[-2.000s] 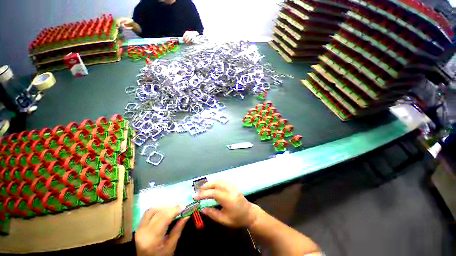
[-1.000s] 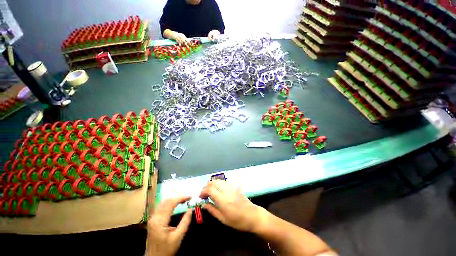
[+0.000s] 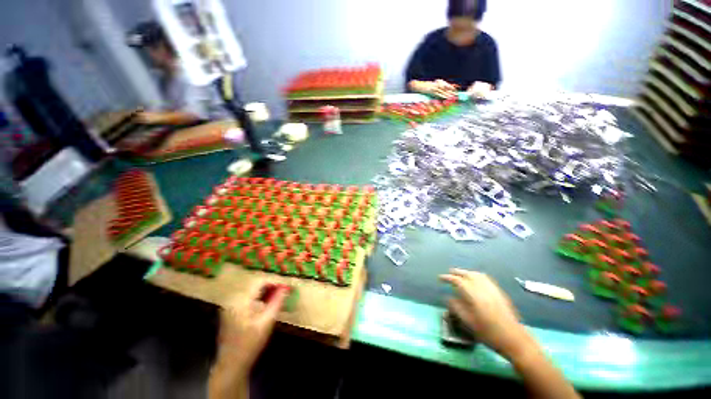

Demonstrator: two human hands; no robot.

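My left hand [image 3: 248, 323] holds a green-and-red unit [image 3: 284, 296] over the bare front part of the cardboard tray [image 3: 327, 308]. Rows of green-and-red units [image 3: 288, 226] stand on the tray behind it. My right hand [image 3: 479, 308] is over the mat by the near edge, fingers pointing left; the view is blurred and I cannot tell whether it holds anything. The dark fixture [image 3: 454, 329] is partly under my right hand. A pale flat tool [image 3: 547, 291] lies right of that hand. The big pile of square frames [image 3: 499, 160] lies beyond.
Loose green-and-red units [image 3: 620, 269] lie at the right. Stacked trays stand at the rear [image 3: 335, 93] and far right [image 3: 674, 86]. A person [image 3: 454, 58] sits across the table, another [image 3: 171, 82] at the left rear. A smaller tray of units [image 3: 134, 206] is at the left.
The view has swung left. My hands have moved apart: my left hand has carried a unit over the cardboard tray, and my right hand has moved away to the mat near the fixture.
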